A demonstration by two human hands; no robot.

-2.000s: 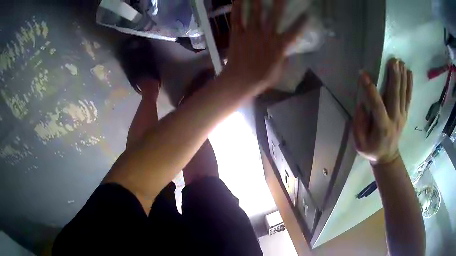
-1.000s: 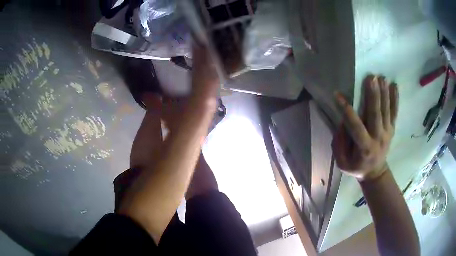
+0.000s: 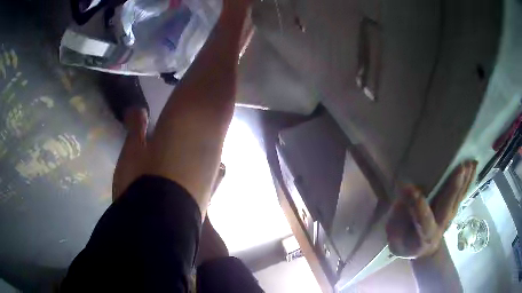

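Note:
A grey metal drawer cabinet (image 3: 400,74) with a recessed handle fills the upper middle under the pale table (image 3: 492,109). My left hand (image 3: 246,34) is at the top edge beside the cabinet, mostly cut off; its fingers and anything in them are hidden. My right hand (image 3: 423,223) rests at the table's edge, fingers apart, with nothing seen in it. A white container (image 3: 91,48) with clear plastic bags (image 3: 166,37) stands left of my left forearm.
A clear round dish (image 3: 472,233) lies on the table at right. A red-handled tool (image 3: 508,133) is near the right rim. Lower cabinet fronts (image 3: 312,166) show below the upper one. My legs and feet are at left on the worn floor (image 3: 40,154), beside a bright light patch.
The view has shifted. The divided tray and bags seen beside my left hand are out of view, and the grey front with its handle now shows. My left hand has moved up to the frame's edge.

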